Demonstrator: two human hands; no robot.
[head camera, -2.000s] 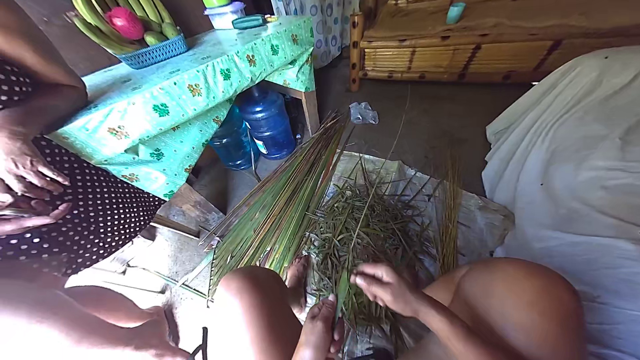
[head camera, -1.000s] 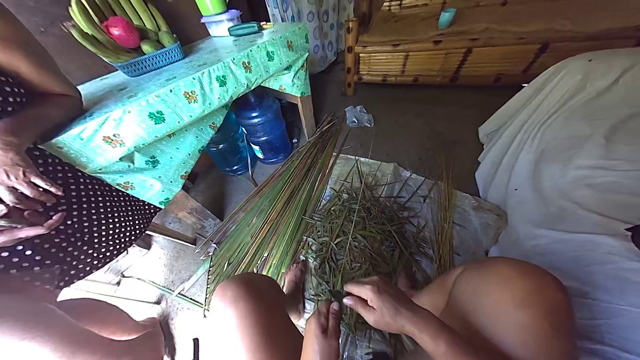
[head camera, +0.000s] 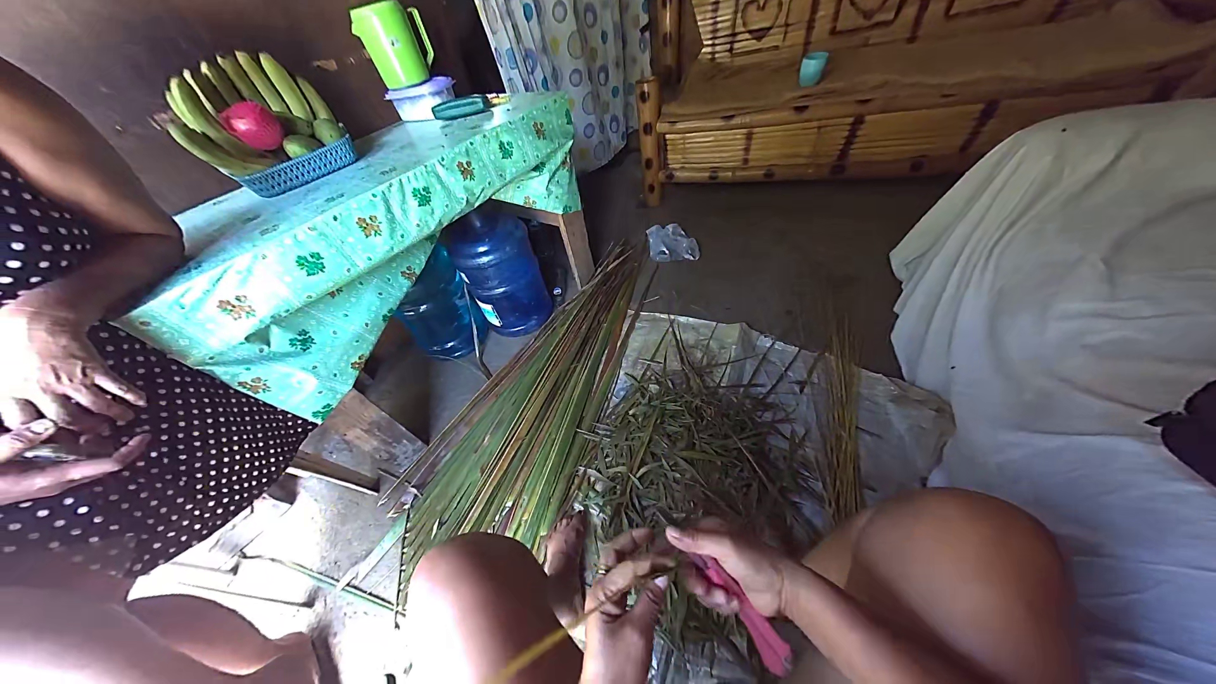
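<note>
My left hand (head camera: 627, 594), low in the middle of the view, pinches a thin yellowish leaf rib (head camera: 541, 651) that runs down to the left. Close beside it, my right hand (head camera: 736, 565) grips a pink-handled tool (head camera: 750, 617), probably a knife; its blade is hidden. Just beyond both hands is a heap of leaf shavings (head camera: 693, 446). Long green palm leaflets (head camera: 522, 427) lie bundled to its left. On the right of the heap stretches a bundle of thin brown ribs (head camera: 841, 427).
A person in a dotted dress (head camera: 190, 456) is at the left, hands together. Near them stands a table with a green patterned cloth (head camera: 332, 247), a basket of fruit (head camera: 299, 171) on it and blue water jugs (head camera: 499, 271) below. Sheeting (head camera: 902, 418) lies under the heap; white cloth (head camera: 1054, 275) drapes at right.
The pink-handled tool now shows in my right hand; neither earlier frame shows it clearly. A yellowish rib now sticks out below my left hand. The view has shifted slightly.
</note>
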